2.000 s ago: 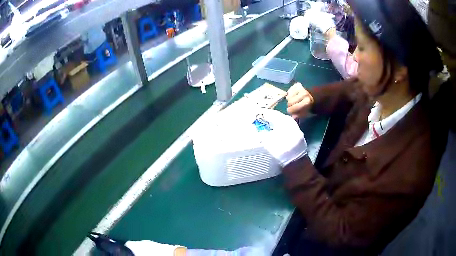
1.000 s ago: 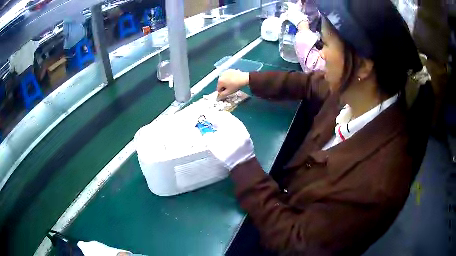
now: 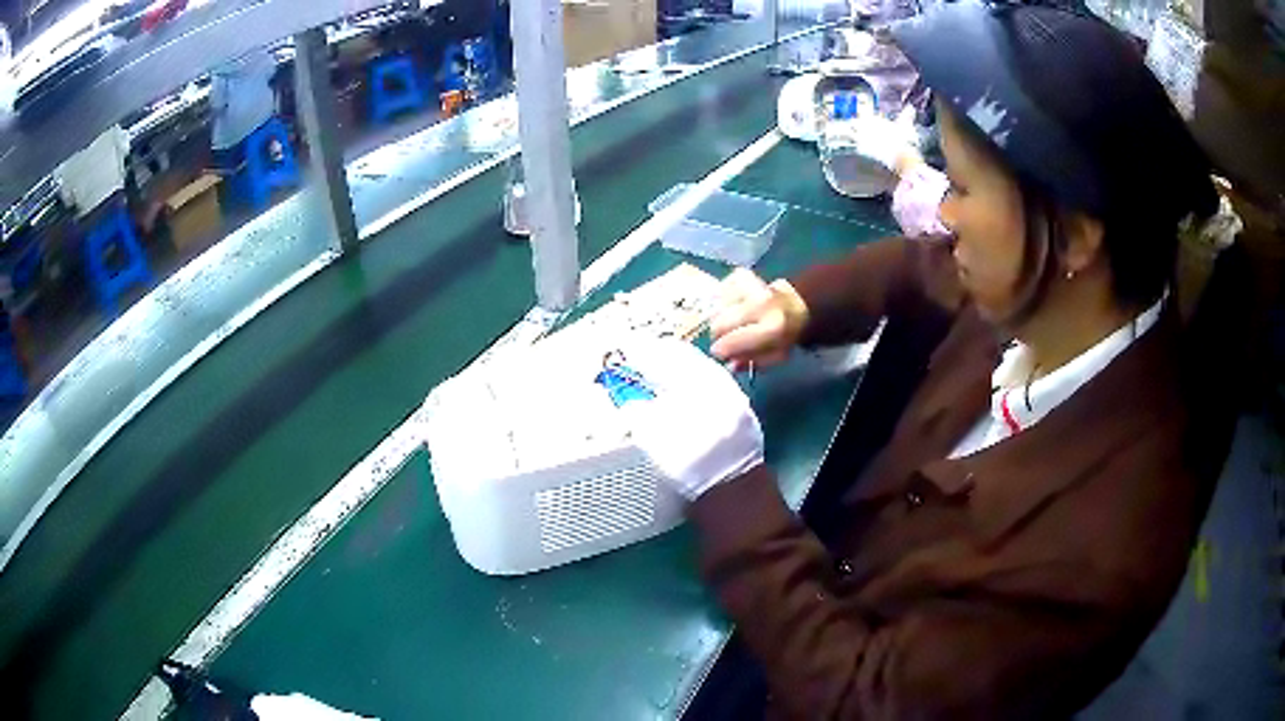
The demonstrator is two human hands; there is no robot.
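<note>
A white gloved hand, which I take as my right hand, shows only as a sliver at the bottom left edge. A black tool, seemingly the electric screwdriver, extends from it, its thin tip towards the rail. Most of the hand and tool is cut off. My left hand is out of the picture. The nearest appliance is a white open housing with a slotted grille and a blue spot inside, lying on the green bench before the neighbour. The neighbour's gloved hand rests on it; their bare hand is beside the parts tray.
The small-parts tray and a clear tub lie beyond the housing. A grey post stands at the pale rail beside the green conveyor. The neighbour sits at right. Another person handles a housing farther back.
The view has shifted, first right, then slightly back left. Less of my gloved hand shows than at first. The neighbour's bare hand reached over the tray and has drawn back towards their body.
</note>
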